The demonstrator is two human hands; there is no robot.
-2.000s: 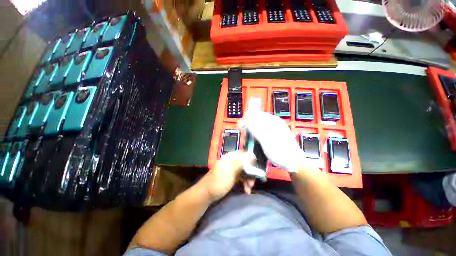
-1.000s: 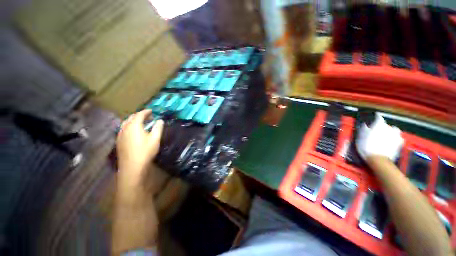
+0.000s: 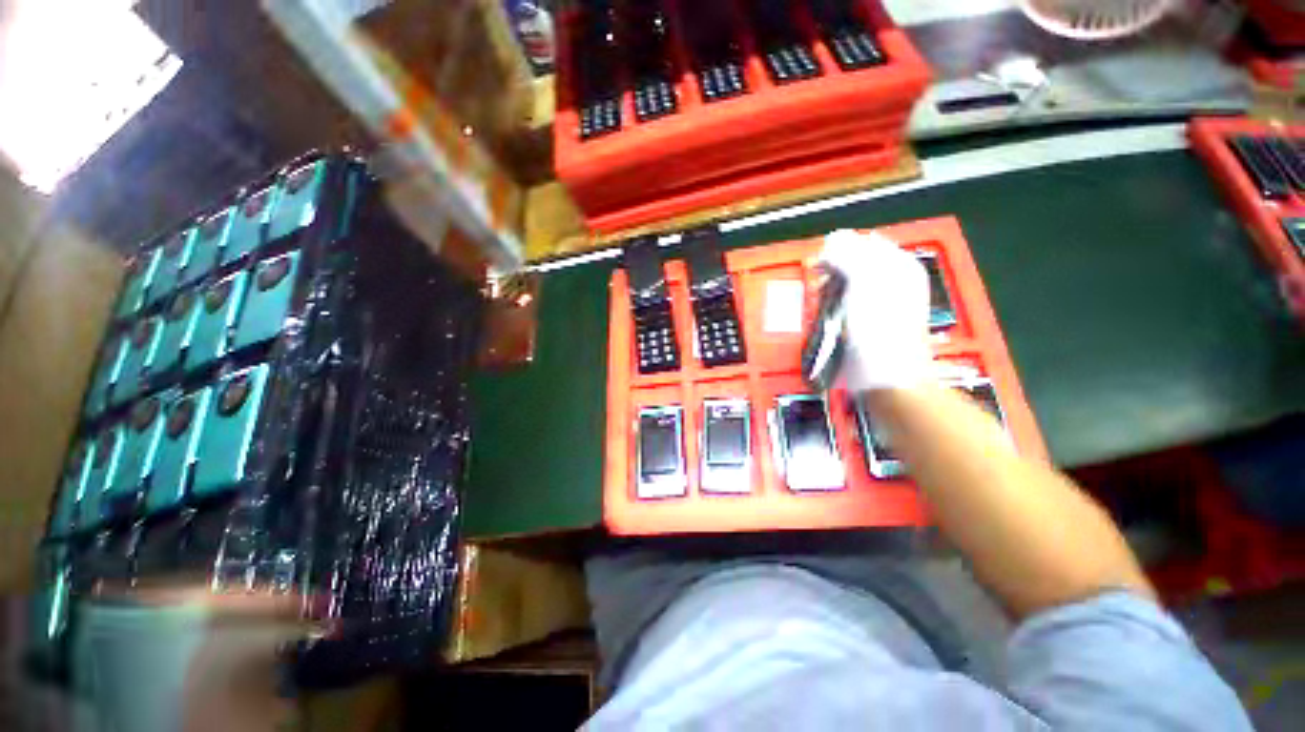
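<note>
The red phone tray (image 3: 618, 493) lies on the bench in front of me. Two open black flip phones (image 3: 656, 336) stand in its back-left pockets, and closed ones (image 3: 727, 446) lie in the front row. A white slip (image 3: 783, 305) lies in the third back pocket. My right hand (image 3: 880, 308), in a white glove, grips a tilted flip phone (image 3: 827, 332) over the back row. My left hand (image 3: 236, 679) is a blur at the bottom left, by the black stack; its fingers and any held part are unclear. Teal-faced parts (image 3: 222, 429) fill the stack's top.
The wrapped black tray stack (image 3: 387, 472) stands at the left, beside an upright post (image 3: 415, 143). Stacked red trays with open phones (image 3: 737, 157) stand behind on a wooden edge. Another red tray (image 3: 1216, 136) is at the right of the green bench (image 3: 1088, 300). Part of a fan (image 3: 1095, 15) shows above.
The view has swung back right. An open phone now stands in the second back pocket, where my right hand was. That hand has moved right to another phone; my left hand is lower and blurred.
</note>
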